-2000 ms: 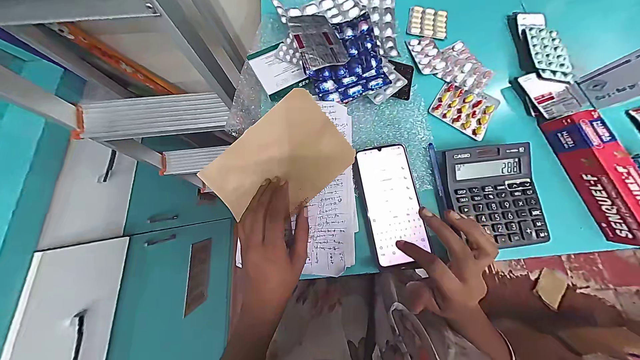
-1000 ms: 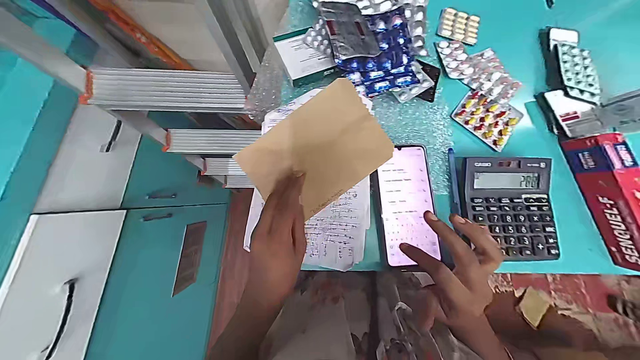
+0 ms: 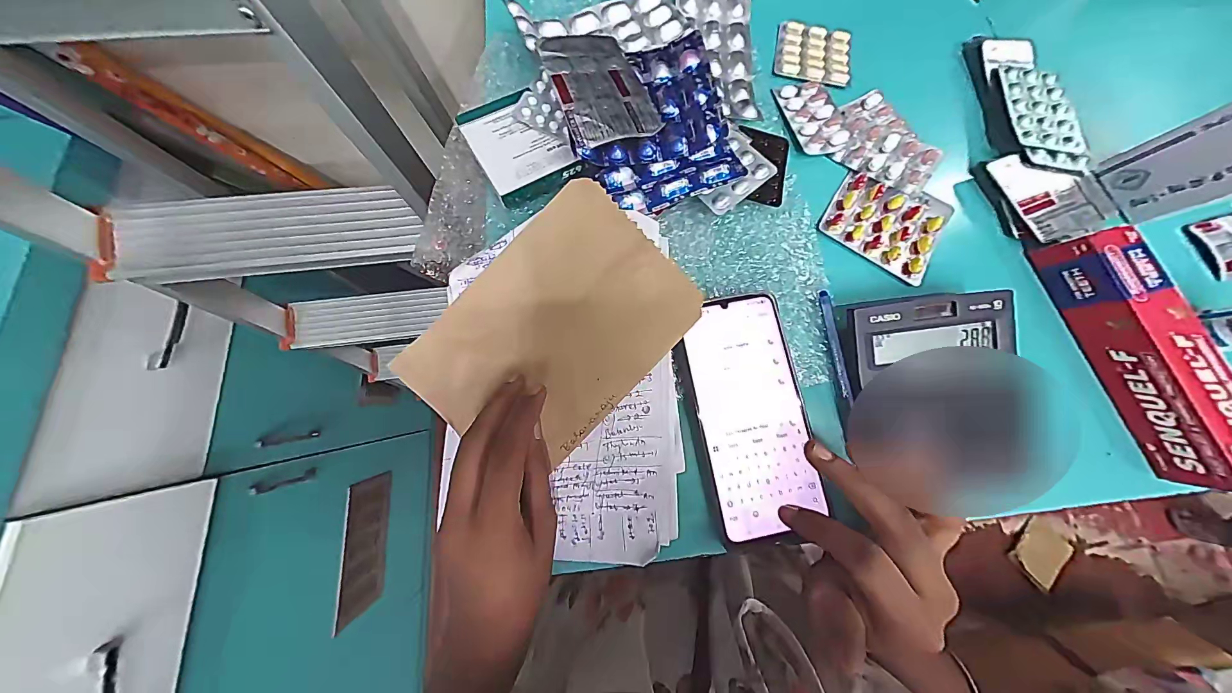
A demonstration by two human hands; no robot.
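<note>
My left hand (image 3: 500, 481) rests with its fingertips on a brown paper envelope (image 3: 568, 308), which lies tilted over a stack of handwritten sheets (image 3: 616, 520). Whether the fingers grip the envelope or only press on it is unclear. Just right of the sheets lies a smartphone (image 3: 746, 385) with its screen lit and a keyboard showing. Two fingertips of my right hand (image 3: 876, 549) are at the lower right part of that screen; the hand holds nothing. A blue pen (image 3: 834, 342) and a Casio calculator (image 3: 929, 318) lie to the right, the calculator partly covered by a blurred patch.
Blister packs of tablets (image 3: 664, 106) are heaped on bubble wrap (image 3: 770, 241) behind the phone. Red-and-yellow capsules in a blister (image 3: 885, 226) lie right of it. A red Senquel-F toothpaste box (image 3: 1136, 356) is at the right. A metal ladder (image 3: 260, 231) stands left of the teal table.
The view has shifted somewhat. My left hand stays at the envelope, and my right fingers remain over the phone's lower screen. The text area on the phone screen looks different from two seconds ago.
</note>
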